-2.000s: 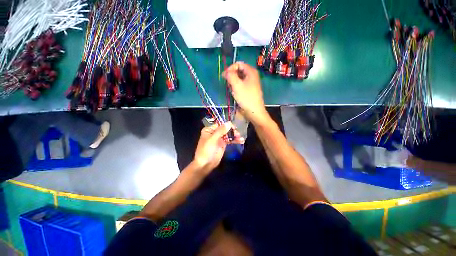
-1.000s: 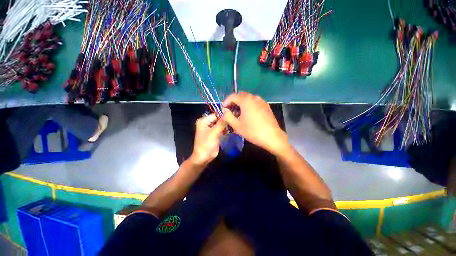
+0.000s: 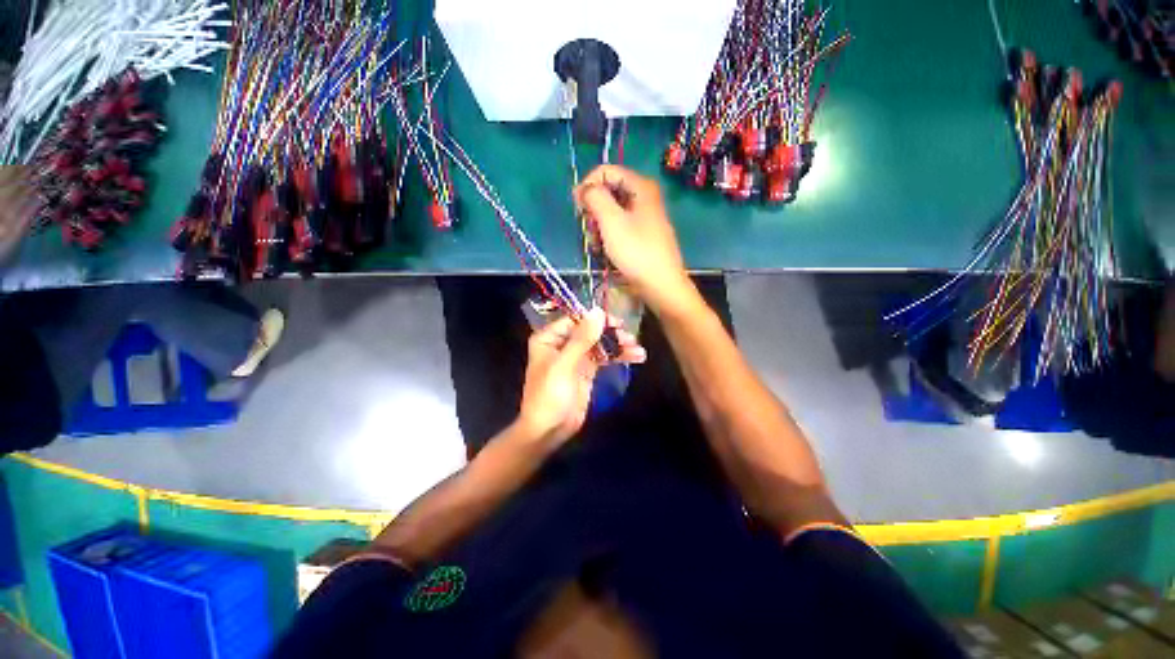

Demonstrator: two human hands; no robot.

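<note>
My left hand (image 3: 563,376) is over my lap, closed on a small dark connector housing (image 3: 608,341), mostly hidden by the fingers. Several lead wires (image 3: 509,229), white, red and blue, fan up and left from it. My right hand (image 3: 631,232) is above and right of my left hand, over the bench edge. Its fingertips pinch a thin yellowish wire (image 3: 586,264) that runs down toward the housing. The wire ends are too small to make out. A blue piece (image 3: 611,386) shows below my left hand.
A white box (image 3: 515,58) with a black stem (image 3: 588,97) stands at the bench's back centre. Harness piles lie left (image 3: 303,193) and right (image 3: 747,161) of it. Another bundle (image 3: 1063,193) overhangs the far right edge. Another person's hand (image 3: 13,206) is at the far left.
My right hand has moved up and away from my left hand, drawing a wire upward. My left hand has shifted slightly right and down. A person's hand has appeared at the far left.
</note>
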